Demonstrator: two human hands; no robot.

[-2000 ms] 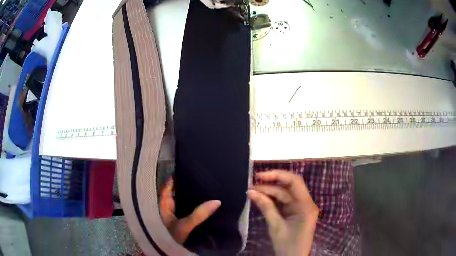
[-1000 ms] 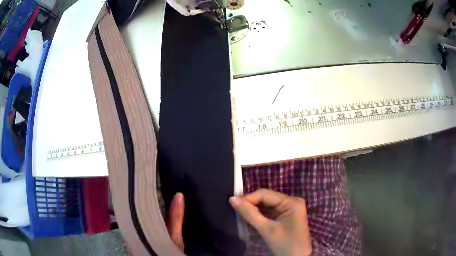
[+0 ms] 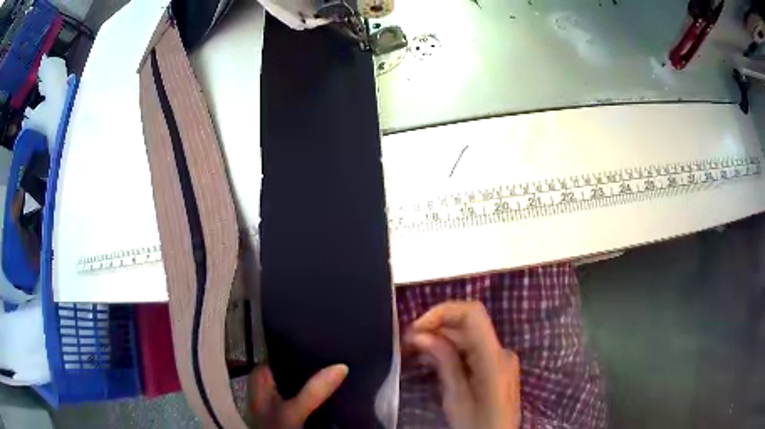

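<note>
The dark lining strip [image 3: 323, 201] runs from under the presser foot [image 3: 356, 33] down over the table's front edge. A thin pale edge shows along its right side. The striped outer panel [image 3: 193, 209], with a narrow black line along its middle, curves down at the left. My left hand [image 3: 294, 398] holds the dark strip near the bottom, thumb on top, its other fingers partly hidden. My right hand [image 3: 474, 360] is beside the strip's right edge, fingers bent and blurred; whether it pinches the edge cannot be told.
Red-handled thread snips [image 3: 696, 35] lie on the metal machine bed [image 3: 520, 75] at upper right. A printed scale [image 3: 570, 197] runs along the white table [image 3: 503, 243]. A blue basket [image 3: 92, 352] stands at left. The wearer's checked clothing [image 3: 545, 335] is below the table edge.
The striped panel has shifted left and its lower part has swung left. My left thumb now lies across the dark strip. My right hand has moved slightly and its fingers have changed pose.
</note>
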